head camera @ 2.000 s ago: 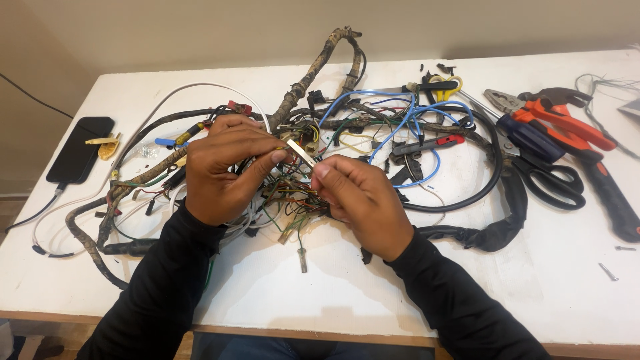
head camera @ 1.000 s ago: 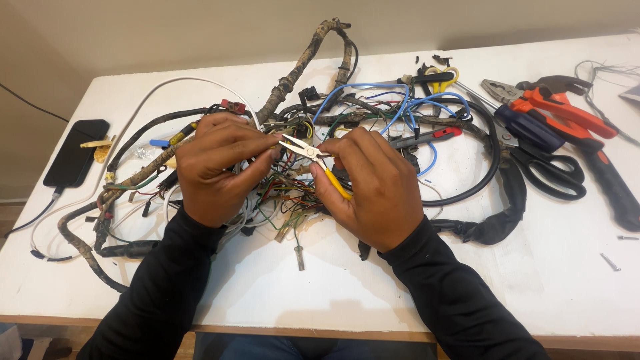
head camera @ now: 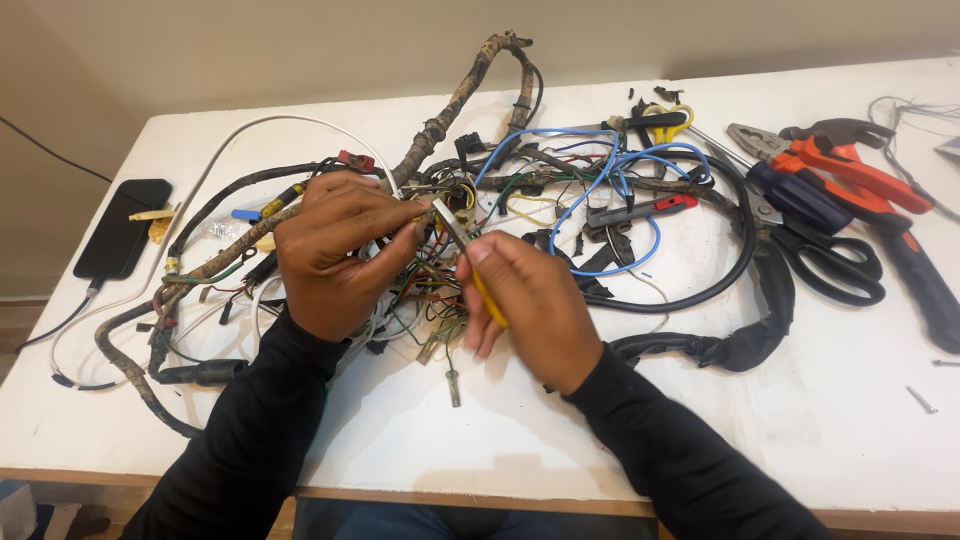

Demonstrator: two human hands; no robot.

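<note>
My right hand (head camera: 525, 300) grips small yellow-handled pliers (head camera: 454, 229), whose closed metal jaws point up and left. Their tip meets the fingertips of my left hand (head camera: 349, 251), which pinch a thin wire end; the exact contact is too small to tell. Beneath both hands lies a wiring harness (head camera: 435, 139) wrapped in worn tape, with many thin coloured wires bunched at its middle. A green wire with a clear-sleeved connector (head camera: 454, 386) hangs toward the table's front. Blue wire (head camera: 577, 217) loops over the harness right of my right hand.
A phone (head camera: 124, 229) with a cable lies at the left. On the right are a screwdriver (head camera: 799, 196), black-handled scissors (head camera: 832, 262), orange-handled pliers (head camera: 862, 180), a hammer (head camera: 919, 277) and a screw (head camera: 921, 400). A red-and-grey cutter (head camera: 641, 211) rests among the wires.
The pliers' jaws, apart one second ago, are now together. My right hand has turned and sits slightly lower, with the pliers now slanting up to the left fingertips.
</note>
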